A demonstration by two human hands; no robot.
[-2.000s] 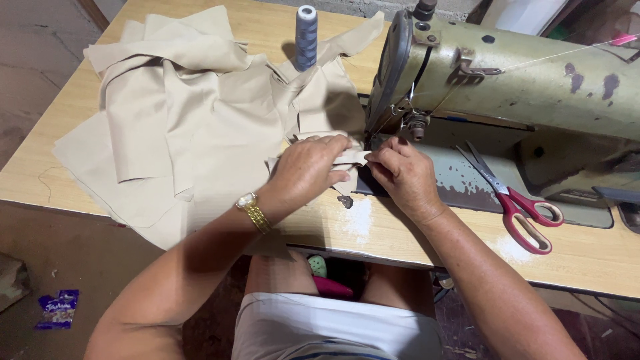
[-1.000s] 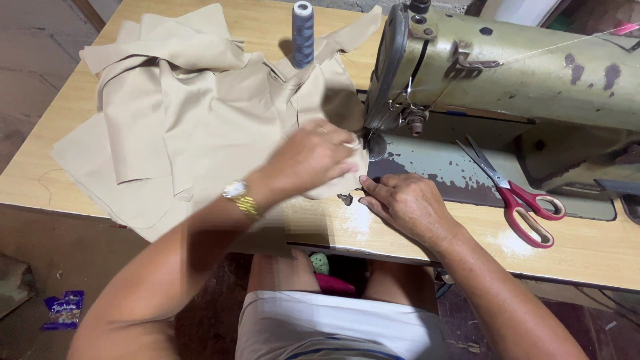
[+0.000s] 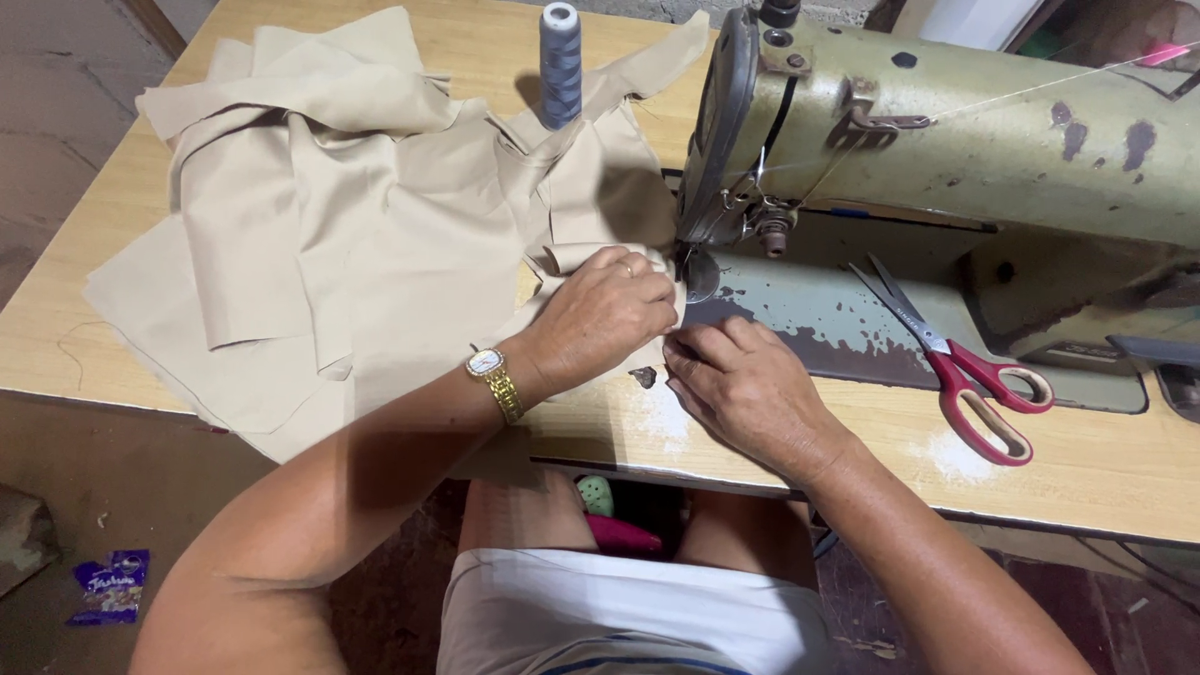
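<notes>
My left hand (image 3: 605,314), with a gold watch at its wrist, lies on a beige fabric piece (image 3: 647,353) just left of the sewing machine's needle area. At the near right edge of that piece, my right hand (image 3: 750,384) pinches the cloth between thumb and fingers. The green industrial sewing machine (image 3: 909,112) stands to the right, its needle close to the fabric's edge; the presser foot is hard to make out. More beige fabric (image 3: 403,244) spreads in folds and layers to the left. Red-handled scissors (image 3: 947,356) rest open on the machine bed and tabletop, right of my right hand.
A cone of grey-blue thread (image 3: 561,70) stands upright behind the fabric. The wooden table (image 3: 1106,478) has its front edge above my lap. A small dark worn spot (image 3: 643,377) lies between my hands. A purple packet (image 3: 111,589) is on the floor at lower left.
My left hand, blurred in motion a second ago, now rests on the fabric by the needle. My right hand was flatter at the machine bed's edge and now has its fingers bent at the cloth.
</notes>
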